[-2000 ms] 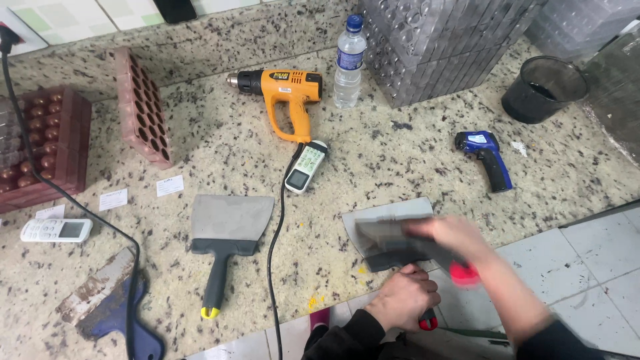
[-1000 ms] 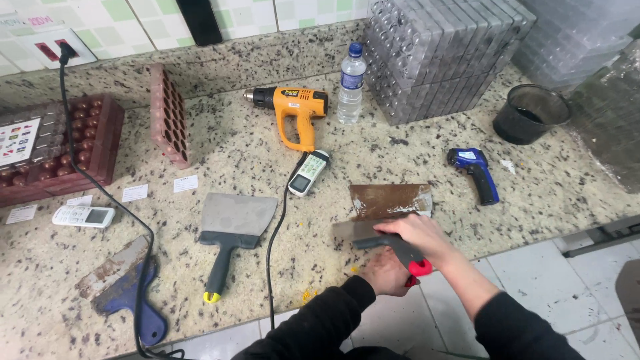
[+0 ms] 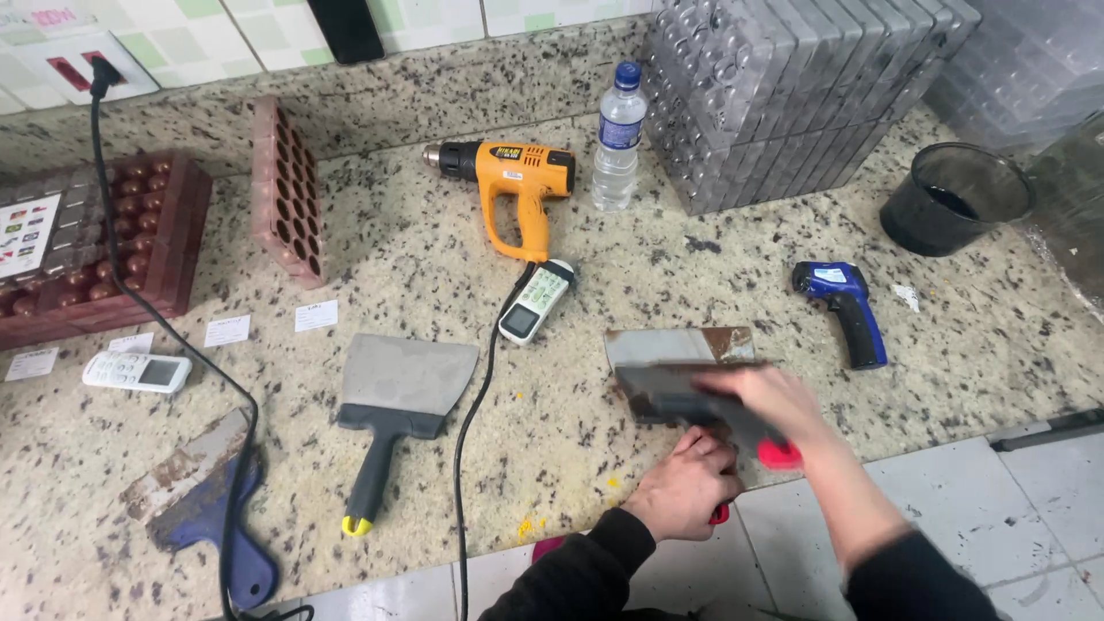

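My left hand [image 3: 687, 487] is closed around the handle of a wide scraper [image 3: 660, 347], whose blade lies on the granite counter, part bare metal and part brown with residue. In my right hand [image 3: 772, 398] is a second scraper [image 3: 690, 398] with a dark handle and a red end, blurred by motion, across the lower part of the first blade. A grey-bladed scraper with a yellow-tipped handle [image 3: 371, 483] rests to the left of both hands. Farther left, a blue-handled scraper [image 3: 246, 548] has a dirty blade and a cable across it.
An orange heat gun [image 3: 517, 185], water bottle [image 3: 618, 142], remote control [image 3: 536, 302] and blue infrared thermometer [image 3: 849, 310] lie or stand beyond my hands. Stacked molds [image 3: 776, 95] and a dark tub [image 3: 953, 198] are behind. A black cable [image 3: 470, 414] crosses the counter; chocolate molds [image 3: 172, 250] are left.
One second ago the upper blade was almost all brown; now its left part shows bare metal. The right hand's scraper has moved over the held one.
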